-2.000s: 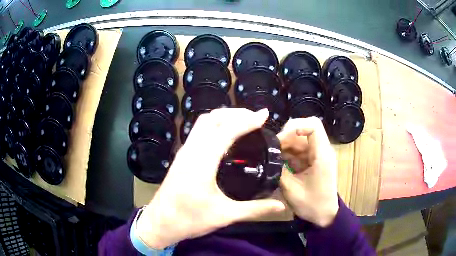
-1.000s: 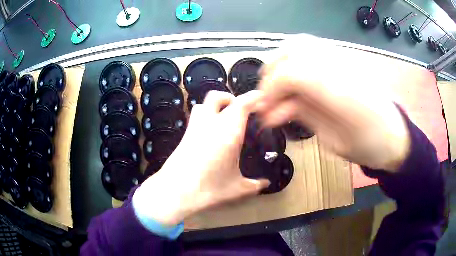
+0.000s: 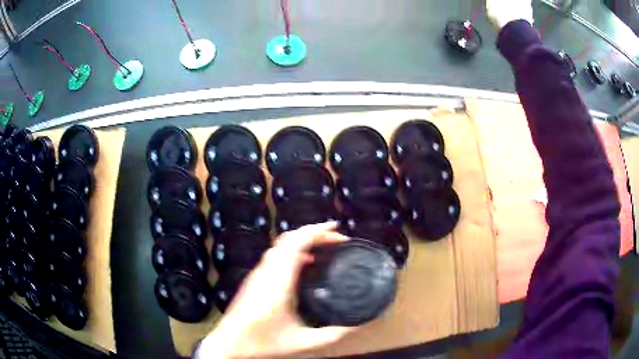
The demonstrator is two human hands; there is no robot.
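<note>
My left hand [image 3: 270,305] holds a round black housing [image 3: 354,280] above the front of the cardboard sheet [image 3: 473,280]; the housing is slightly blurred. Overlapping columns of glossy black housings [image 3: 296,151] lie on the sheet beyond it. My right arm reaches far forward over the conveyor belt. My right hand [image 3: 510,11] is small and cut off by the top edge, so its fingers are hidden. A wired black unit [image 3: 463,36] lies on the belt just left of it.
Green and white circuit boards [image 3: 286,50] with upright red and black wires sit on the belt [image 3: 378,49]. A metal rail [image 3: 315,95] runs between belt and bench. More housings [image 3: 66,210] cover a cardboard sheet at left. A red mat [image 3: 515,259] lies at right.
My right hand has left the housing and moved forward and right over the belt. My left hand still holds the housing, now shown with a different face. The view has shifted, showing more belt.
</note>
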